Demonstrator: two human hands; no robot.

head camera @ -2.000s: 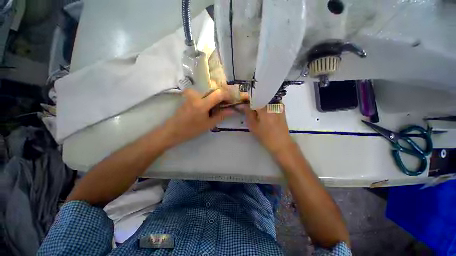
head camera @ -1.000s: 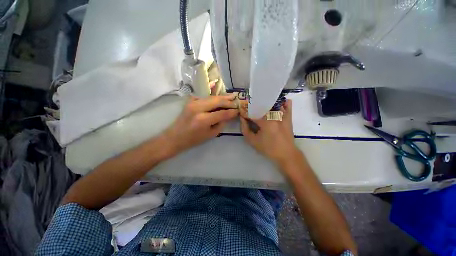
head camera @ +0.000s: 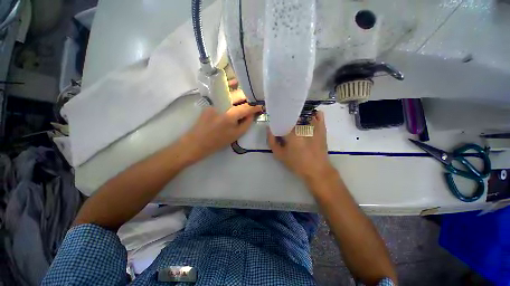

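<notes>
The off-white cloth piece [head camera: 120, 100] lies spread from the left of the table to behind the lamp. The white sewing machine head [head camera: 288, 61] hides part of the needle area. My left hand [head camera: 221, 127] is left of the needle, its fingertips by the presser foot and bright needle plate [head camera: 261, 118]; I cannot tell if they pinch cloth. My right hand [head camera: 303, 146] is right of the needle, its fingers partly behind the machine head and the small ribbed cream part [head camera: 304, 130]. A small dark patch shows at its thumb; what it is is unclear.
The lamp [head camera: 214, 88] hangs on its flexible neck left of the needle. A black rectangle [head camera: 381, 114] and purple object [head camera: 414, 115] lie behind my right hand. Green-handled scissors [head camera: 465, 172] lie at the right. Grey cloth [head camera: 39, 195] is heaped left, a blue crate [head camera: 475, 240] lower right.
My left hand has drawn slightly left, apart from my right hand, and the needle plate shows between them. The dark piece seen at my right fingers is now mostly hidden. The view has shifted slightly.
</notes>
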